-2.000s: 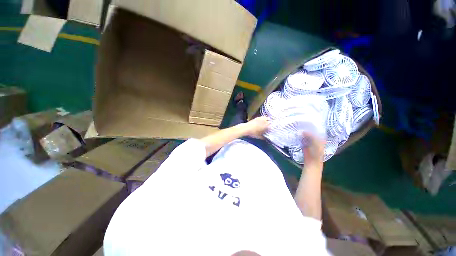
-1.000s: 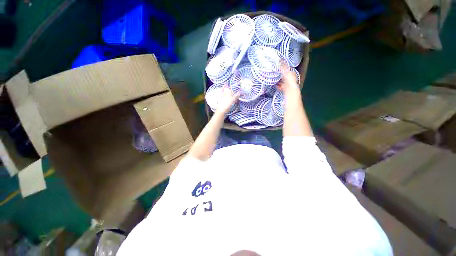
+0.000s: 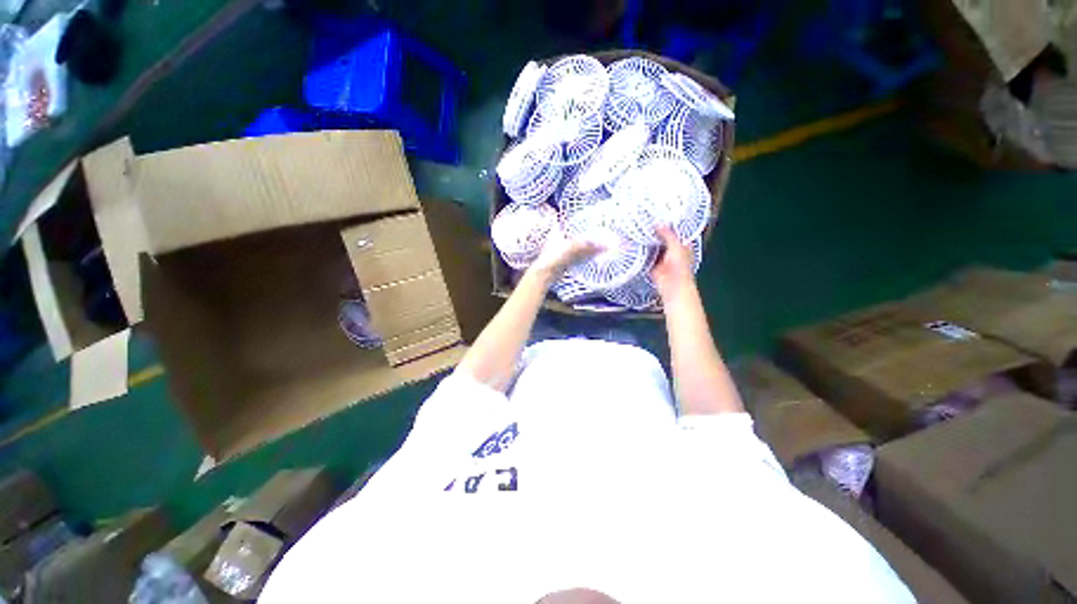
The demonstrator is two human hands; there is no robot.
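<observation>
A brown carton point(image 3: 723, 159) heaped with white fan grilles point(image 3: 575, 85) stands in front of me. My left hand point(image 3: 562, 251) is at the near left of the heap, with its fingers at the edge of a grille point(image 3: 612, 245). My right hand point(image 3: 671, 257) is at the near right, its fingers up against the grilles on that side. Both hands seem to hold grilles between them, but the blur and overlap hide how many. Other grilles lie tilted at various angles behind.
A large open carton point(image 3: 278, 177) stands at the left with a grille point(image 3: 358, 321) inside. A smaller open carton point(image 3: 112, 236) is beyond it. A blue stool point(image 3: 384, 80) is behind. Closed cartons point(image 3: 909, 348) lie at the right, and more cartons and plastic bags at the lower left.
Both hands have moved closer together at the near side of the heap, the right one down from further back. The view has shifted since two seconds ago, when the heaped carton was further right.
</observation>
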